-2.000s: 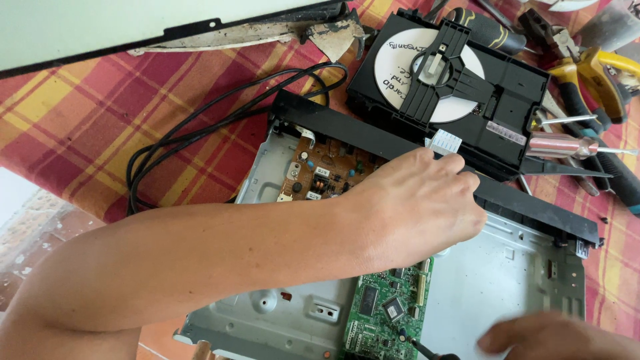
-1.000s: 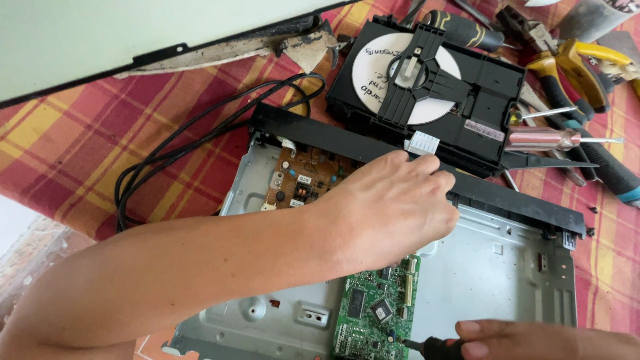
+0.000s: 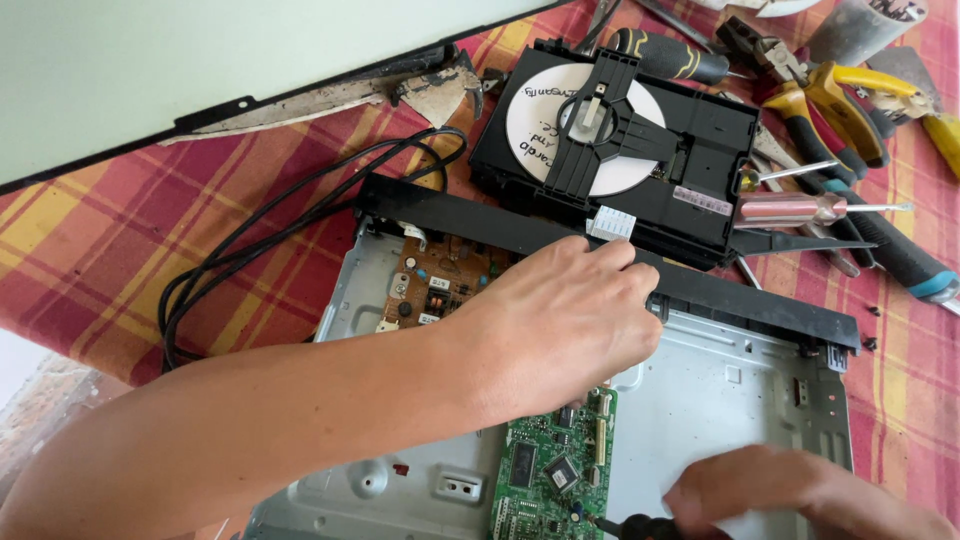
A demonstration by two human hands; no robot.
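Note:
My left hand [image 3: 562, 322] is curled over the top end of a green circuit board [image 3: 555, 465] in an open metal disc player chassis [image 3: 690, 397]; its fingertips are mostly hidden. A dark-handled screwdriver [image 3: 645, 527] lies at my right hand [image 3: 750, 487], its tip near a small blue capacitor at the board's lower edge. My right hand is blurred, so its grip is unclear. A brown power board [image 3: 431, 281] sits left of my left hand. Behind the black front panel [image 3: 465, 223] is the disc drive [image 3: 705, 161], holding a white disc [image 3: 536, 124] with handwriting and a white ribbon cable [image 3: 611, 223].
Black cables [image 3: 262, 244] loop on the checked tablecloth [image 3: 97, 285] at left. A large pale panel [image 3: 187, 60] covers the upper left. Pliers [image 3: 855, 112], a pink-handled screwdriver [image 3: 795, 209], a hammer-like tool [image 3: 442, 94] and a grey cup [image 3: 862, 34] lie or stand around the drive.
My right hand and the screwdriver shift slightly at the board's lower edge. My left hand stays over the board's top end.

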